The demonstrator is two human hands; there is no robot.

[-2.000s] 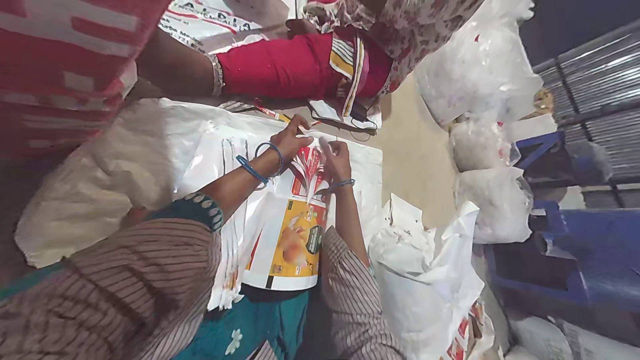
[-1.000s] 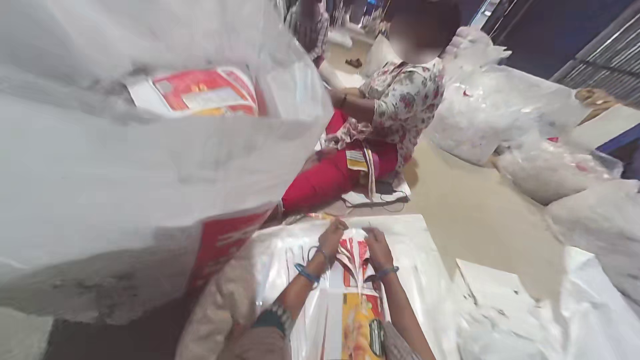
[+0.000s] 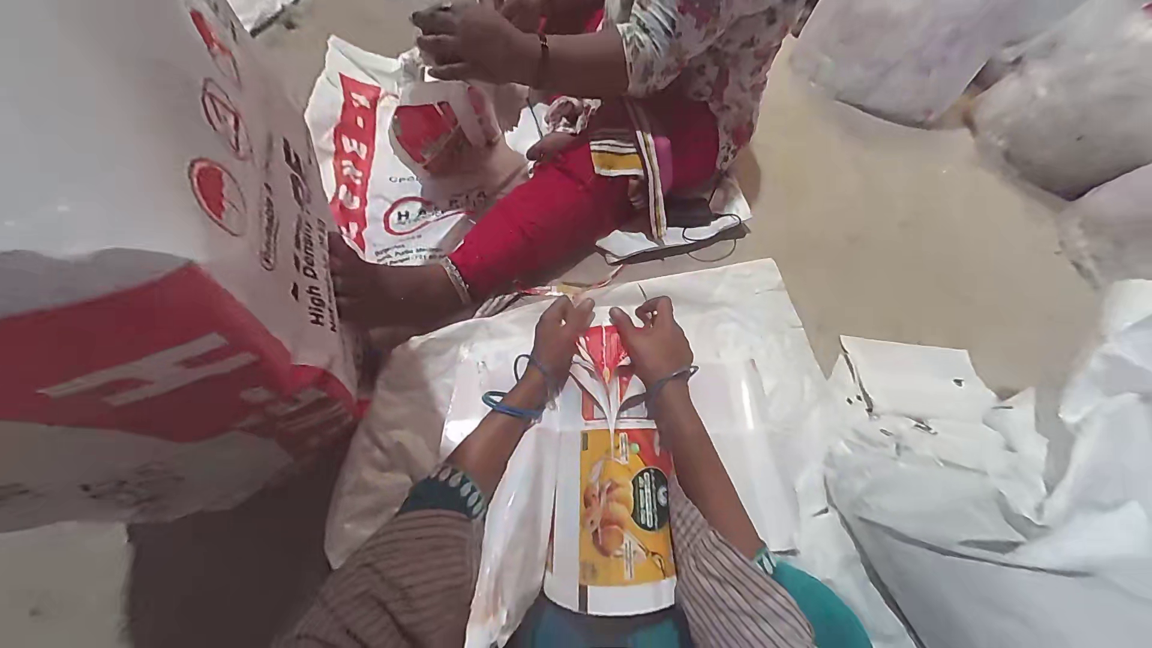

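Observation:
A printed plastic packaging sheet, yellow, red and white (image 3: 621, 513), lies in front of me with its near end by my lap. Its far end is gathered into narrow red and white folds (image 3: 605, 355). My left hand (image 3: 562, 337) pinches the left side of those folds, and my right hand (image 3: 655, 337) pinches the right side, a small gap between the two. A thin dark pointed thing, too small to name, sticks up near my right fingertips. Under the printed sheet spreads a large white plastic sheet (image 3: 729, 306).
A big white and red woven sack (image 3: 180, 360) stands close at the left. Opposite sits a person in red trousers (image 3: 558, 211), one foot near my sheet, beside another printed sack (image 3: 355, 162). Crumpled white sheets (image 3: 972, 504) lie right; stuffed plastic bags (image 3: 900, 54) stand behind.
The view has swung a lot. Both my hands stay at the far end of the printed sheet. The other person's hands now show over the printed sack.

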